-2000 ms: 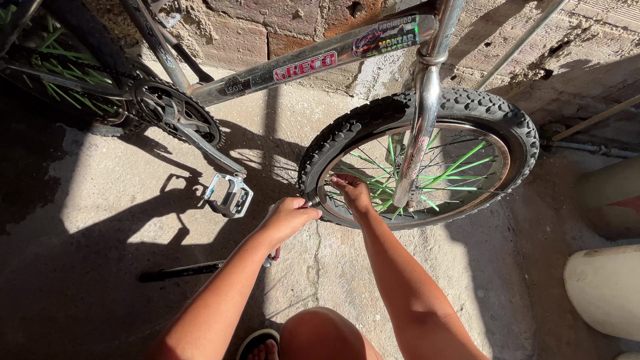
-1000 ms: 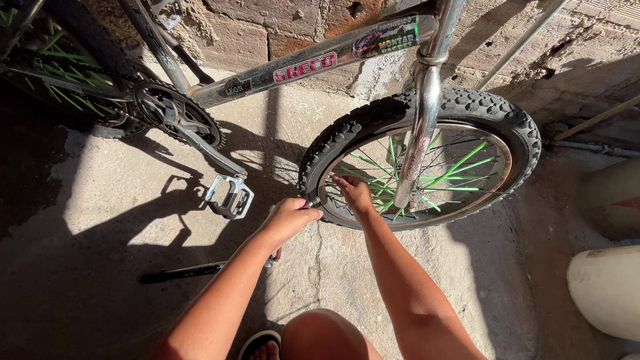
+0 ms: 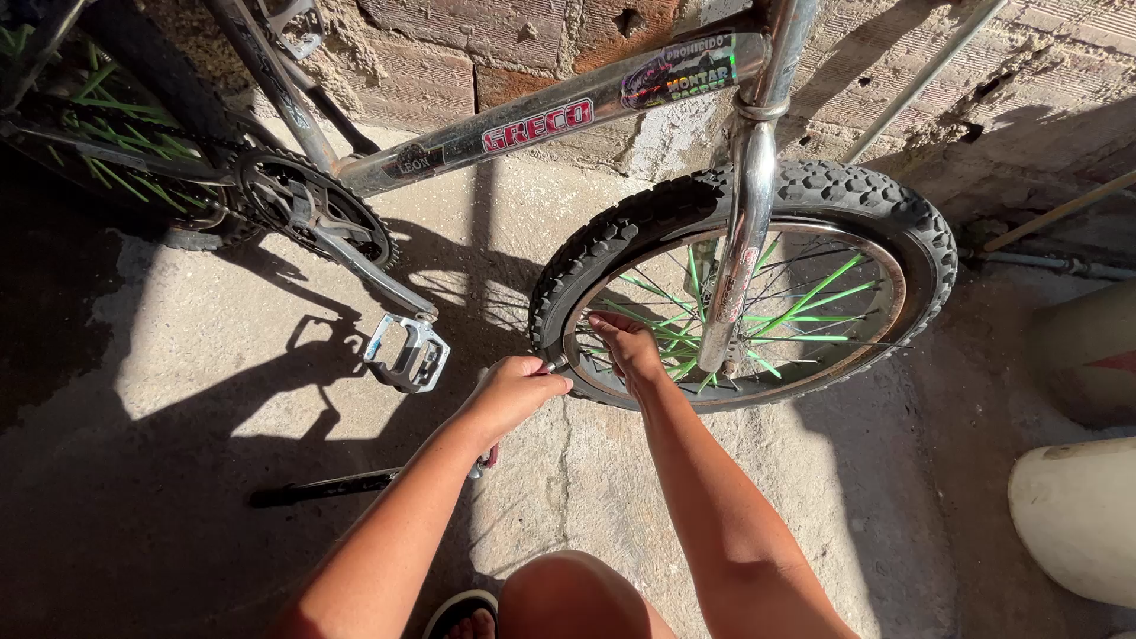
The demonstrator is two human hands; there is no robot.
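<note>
A bicycle's front wheel with a knobby black tire (image 3: 852, 191) and green spoke covers fills the middle right, beneath the chrome fork (image 3: 745, 240). My left hand (image 3: 515, 390) is closed on a small tool whose metal tip (image 3: 556, 362) reaches the lower left edge of the wheel; the grip hides most of it. Inside the rim (image 3: 581, 373), my right hand (image 3: 626, 346) reaches among the spokes with its fingers bent. Whether it holds something there cannot be seen. Partly behind my left forearm, a black bar-like object (image 3: 328, 488) with a red and metal end lies on the ground.
The bicycle frame (image 3: 444, 146) runs along a brick wall (image 3: 524, 53). To the left are the chainring (image 3: 315, 209), the crank and a pedal (image 3: 406, 352). Pale cylindrical containers (image 3: 1078, 515) stand at the right edge. My knee and sandaled foot (image 3: 466, 617) are at the bottom.
</note>
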